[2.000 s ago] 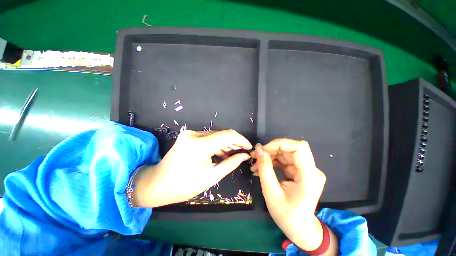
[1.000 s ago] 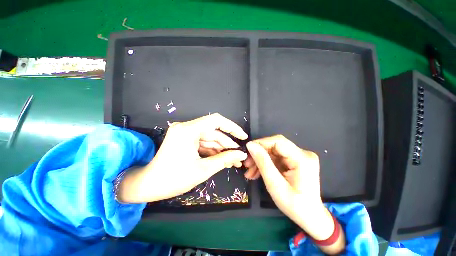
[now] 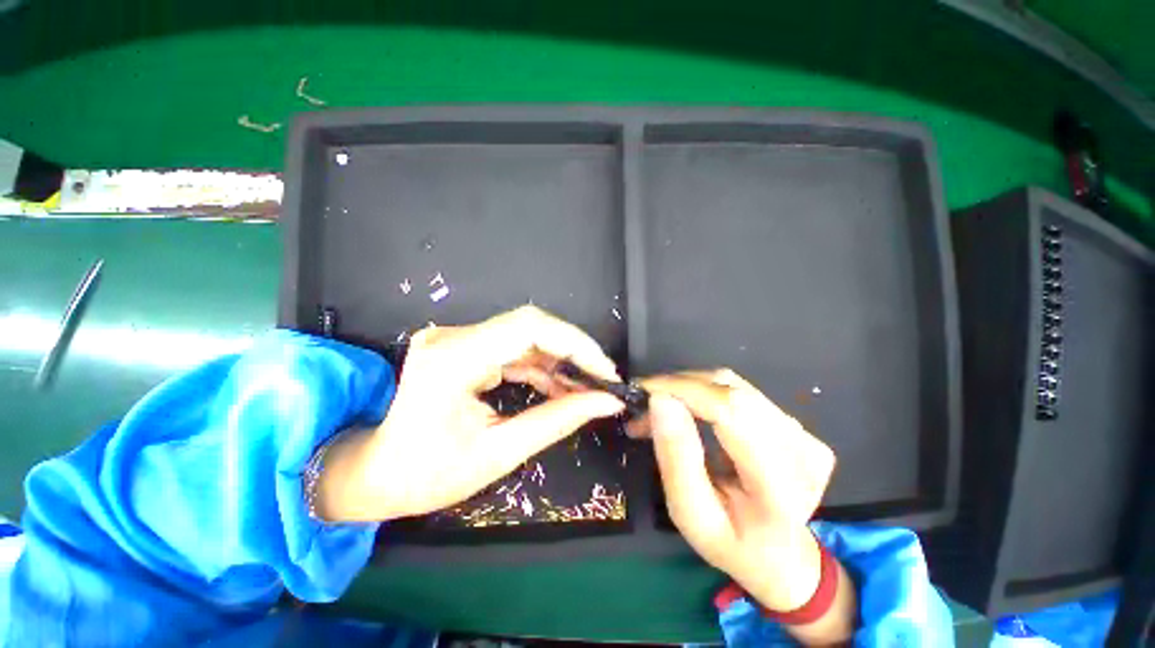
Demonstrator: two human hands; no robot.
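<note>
A small dark plastic part [image 3: 603, 384] is held between my two hands, over the divider of the black main tray [image 3: 635, 228]. My left hand [image 3: 475, 411] grips it between thumb and fingers. My right hand [image 3: 728, 462] pinches its right end with thumb and forefinger; the fingertips of both hands nearly meet. Tiny gold and silver pins [image 3: 557, 496] lie scattered and piled in the left compartment, partly hidden under my left hand. Whether a pin is between my fingertips is too small to tell.
A second black tray [image 3: 1089, 506] stands at the right with a column of small black pieces [image 3: 1049, 323]. A thin silver-grey tool [image 3: 72, 323] lies on the green bench at left. A black and red object [image 3: 1080, 171] lies behind the right tray. Small dark parts [image 3: 328, 322] sit by the left wall.
The view has shifted slightly. The dark part now shows more plainly between my fingertips, slanting down to the right. Both hands stay together over the divider.
</note>
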